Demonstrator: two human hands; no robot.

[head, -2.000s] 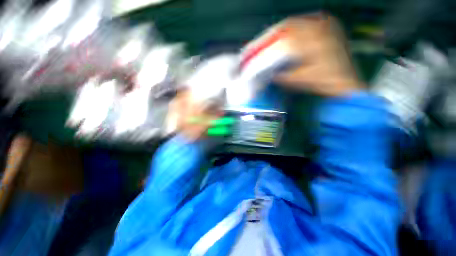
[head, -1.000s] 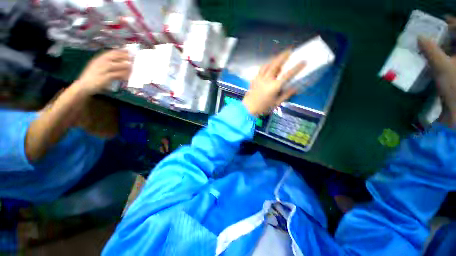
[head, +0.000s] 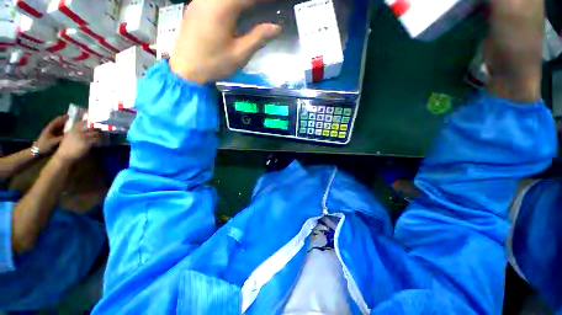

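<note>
A white carton with a red band lies on the silver pan of the digital scale, whose green displays are lit. My left hand is over the pan's left side, thumb apart, its fingertips cut off by the top edge. It touches no carton that I can see. My right hand, blurred and partly cut off at the top right, grips a second white carton with a red patch. That carton is right of the scale, cut off by the top edge.
Many white cartons with red bands stand in rows at the left. A neighbour's hands hold a small white piece beside them. A green crumpled piece lies on the dark green bench. A blue sleeve shows at far right.
My left hand has let go of the carton on the pan and moved left. My right hand now holds its carton closer to the scale. The view has turned and shifted.
</note>
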